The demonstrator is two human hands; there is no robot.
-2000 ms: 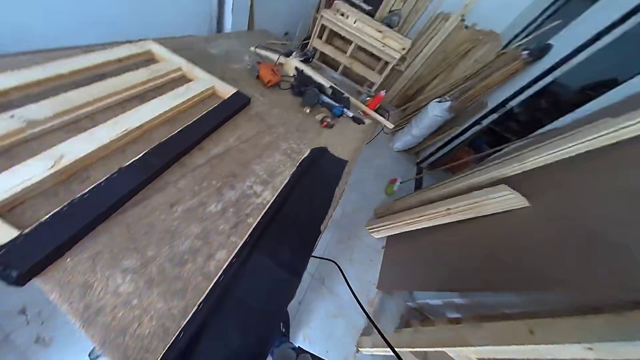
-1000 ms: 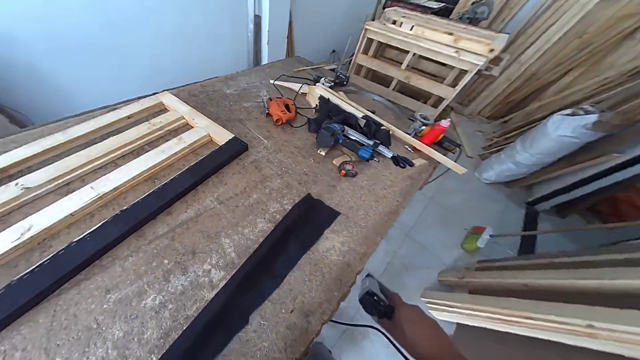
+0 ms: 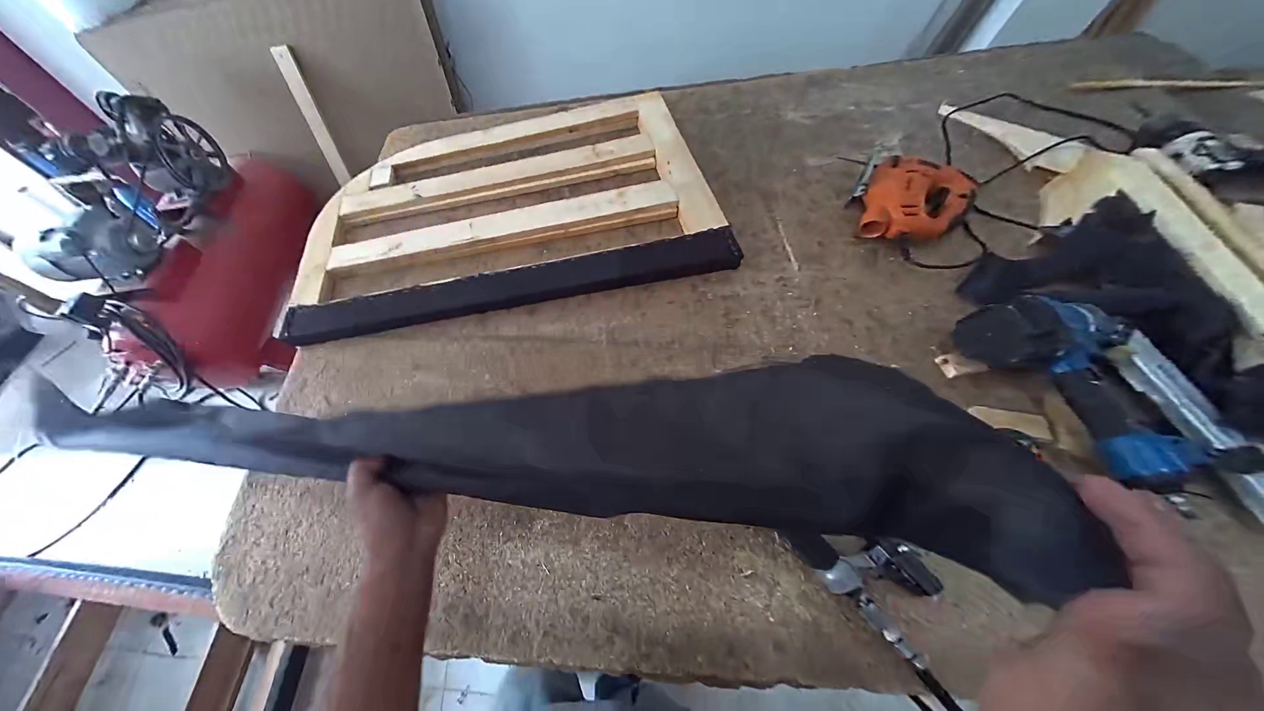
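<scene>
A long strip of black fabric is stretched above the near half of the worktable. My left hand grips its lower edge left of the middle, and the strip's left end trails past the table edge. At the lower right my right hand holds the other end. Beneath the strip, partly hidden, a metal air tool with a hose fitting lies on the table. Behind the strip rests a slatted wooden frame, its near rail covered in black fabric.
An orange jigsaw with a black cord lies on the worktable. To its right are a blue and black power tool, dark fabric scraps and wood offcuts. A red air compressor stands left of the table.
The fabric strip lay on the table before and is now raised in both my hands. One hand held a tool beyond the table edge a second ago. The view has swung left.
</scene>
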